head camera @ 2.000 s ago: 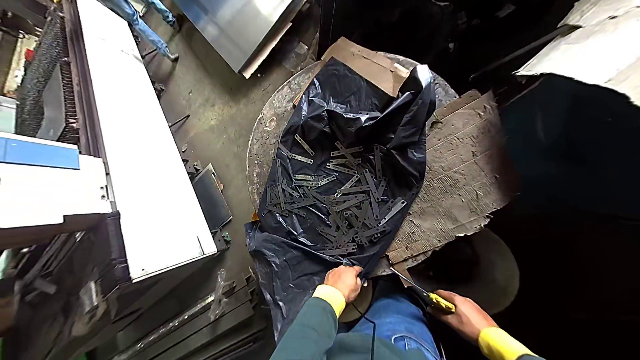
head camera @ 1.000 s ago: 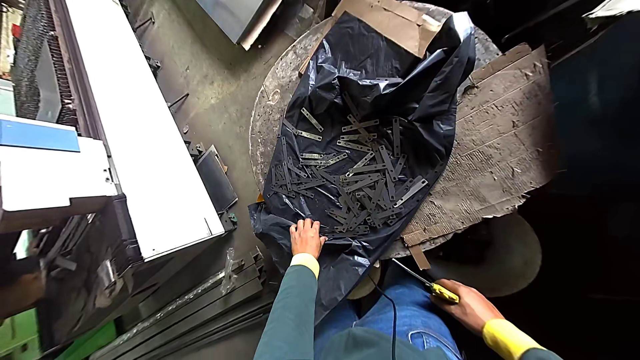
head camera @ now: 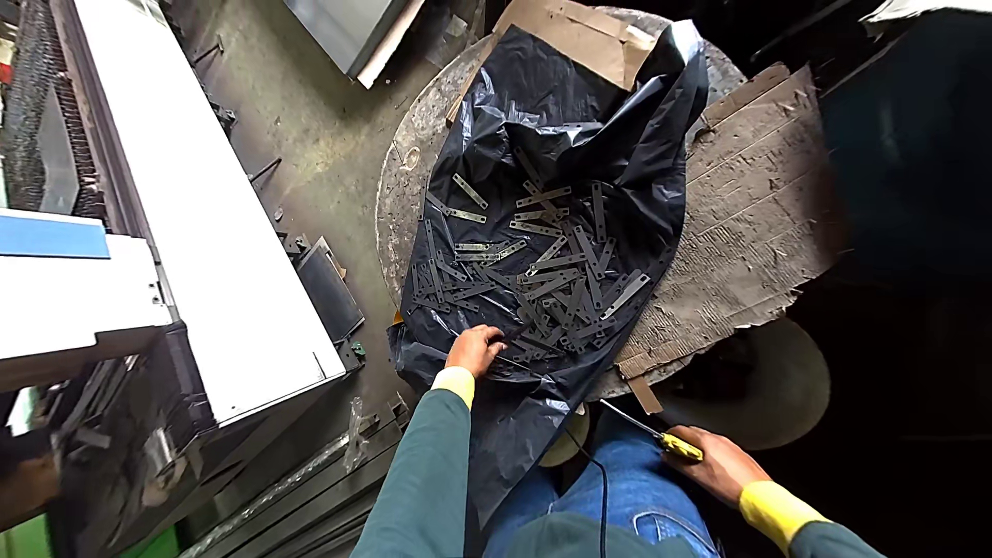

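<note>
A black plastic sheet or bag (head camera: 542, 101) lies over a round worn table (head camera: 403, 155). On it is a loose pile of flat metal strips with holes (head camera: 554, 279). My left hand (head camera: 476, 350) is at the near left edge of the pile, fingers bent over the plastic; whether it grips a strip or the plastic cannot be told. My right hand (head camera: 717, 463), low on the right above my thigh, is closed around the yellow handle of a thin-shafted tool (head camera: 682, 447), which looks like a file or screwdriver. The shaft points up and left toward the table edge.
Torn corrugated cardboard (head camera: 736, 209) covers the table's right side, with more cardboard (head camera: 573, 31) at the far edge. A long white-topped bench (head camera: 209, 232) runs along the left. Metal bars (head camera: 310, 496) lie low at left. A black cord (head camera: 604, 496) hangs over my lap.
My left hand has moved from the near edge of the plastic up to the near side of the strips. The right hand still holds the yellow-handled tool.
</note>
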